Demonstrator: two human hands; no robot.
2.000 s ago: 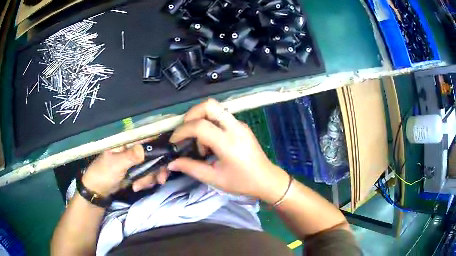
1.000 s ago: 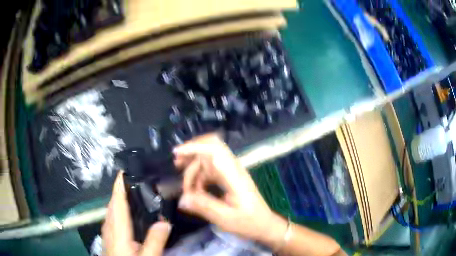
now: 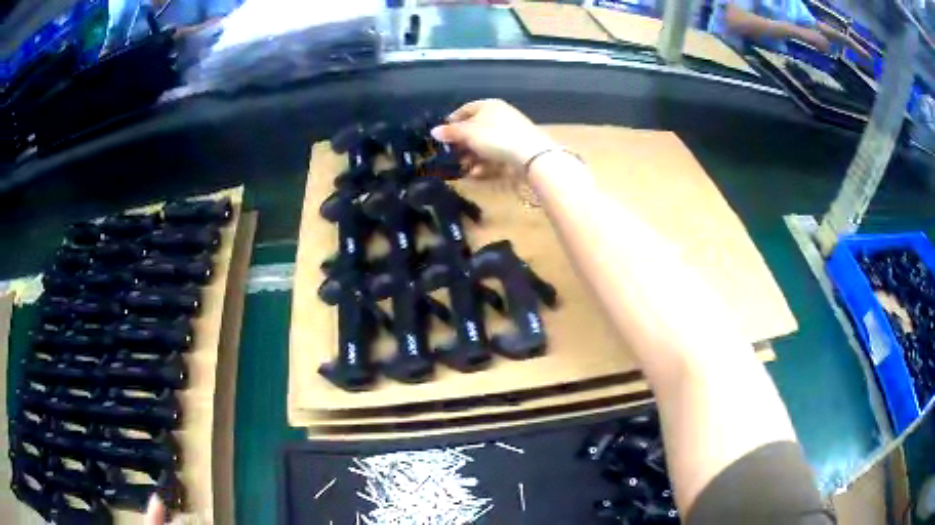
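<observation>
My right hand (image 3: 497, 135) reaches to the far end of the middle cardboard sheet (image 3: 605, 308). Its thumb and fingers are on a black assembly (image 3: 443, 156), at the right end of the far row. More black assemblies (image 3: 470, 326) with small white logos stand in rows nearer to me on the same sheet. Of my left hand (image 3: 156, 509) only a fingertip shows at the bottom left, beside the near end of the left-hand rows; the rest is cut off.
Black assemblies (image 3: 103, 359) fill a cardboard sheet at left. The black tray (image 3: 318, 472) holds a pile of metal pins (image 3: 415, 487) and black moulded parts (image 3: 631, 461). A blue bin (image 3: 859, 308) of black parts is at right. Another person's arm (image 3: 774, 26) shows across the line.
The view has swung up to the cardboard sheets. My right hand has moved from the bench edge to the far row. My left hand has moved almost out of view at the lower left.
</observation>
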